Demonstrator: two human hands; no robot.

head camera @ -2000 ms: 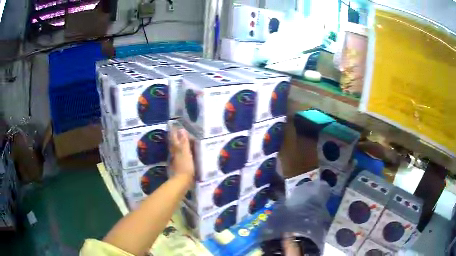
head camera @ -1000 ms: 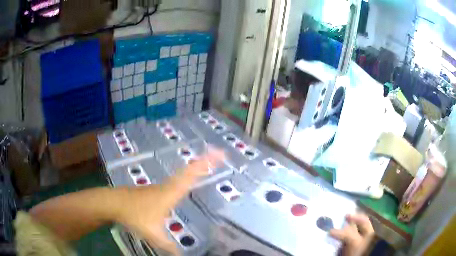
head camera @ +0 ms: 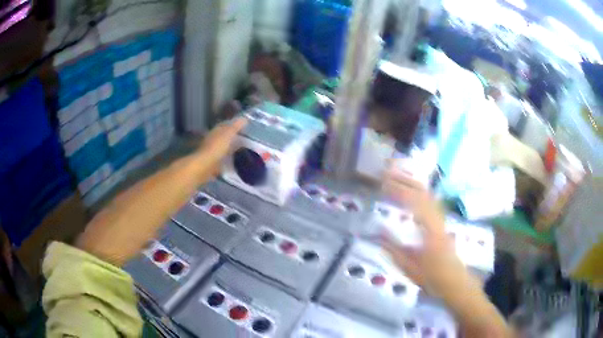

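A closed retail box (head camera: 281, 142), with a grey top and white sides bearing dark circles, stands on top of the stack at the back. My left hand (head camera: 225, 143) holds its left side, fingers at the upper edge; their tips are partly hidden. My right hand (head camera: 416, 221) is blurred, fingers apart and empty, over the right part of the stack. The stack's box tops (head camera: 287, 245) lie side by side in rows, printed with red and dark speaker pictures.
A pale upright post (head camera: 354, 99) rises behind the raised box. Blue and white stacked items (head camera: 112, 109) stand at the left by the wall. A white plastic bag (head camera: 469, 145) and an open brown carton (head camera: 519, 155) are at the right.
The view has swung right. A box now stands raised at the back of the stack with my left hand on it. My right hand has left the box corner it touched.
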